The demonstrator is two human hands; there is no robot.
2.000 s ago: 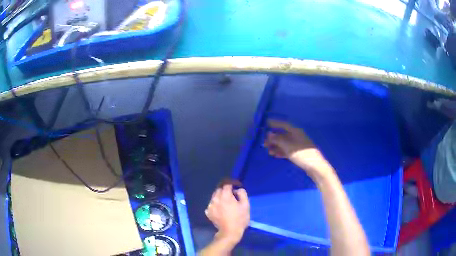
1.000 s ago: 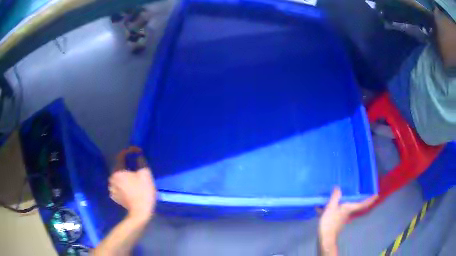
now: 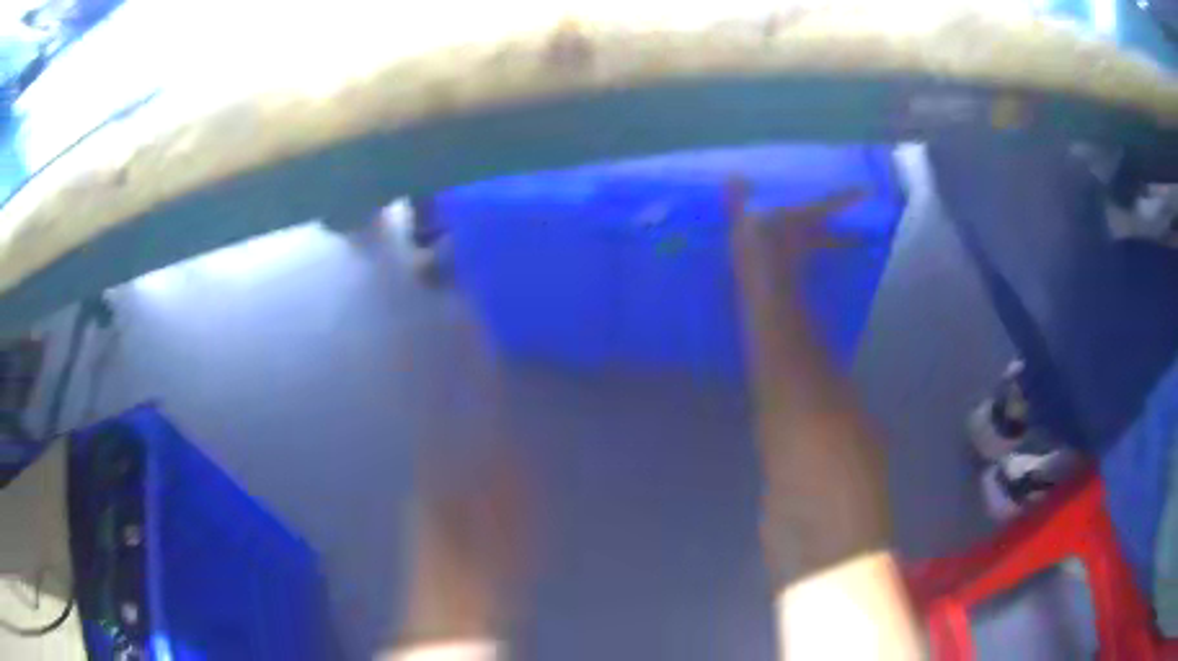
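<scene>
A blue tote (image 3: 607,278) stands on the grey floor under the bench, its outer side facing me. My right hand (image 3: 788,220) is at the tote's near upper side with the fingers spread; blur hides whether it touches. My left arm reaches up toward the tote's left side, strongly blurred, and the left hand (image 3: 426,271) cannot be made out clearly. Another blue tote (image 3: 233,542) is at the lower left, with dark round units (image 3: 125,536) along its inside and a tan cardboard sheet (image 3: 39,555) beside them.
The bench edge (image 3: 568,65) crosses the top, close above my arms. A red plastic stool (image 3: 1033,555) is at the lower right. A person's dark-clothed leg (image 3: 1072,258) and shoes (image 3: 1014,452) are on the right. Cables hang at the far left.
The large blue tote has moved away from me, from in front of my body to under the bench. My right hand has left its near right corner grip. The view has shifted toward the bench.
</scene>
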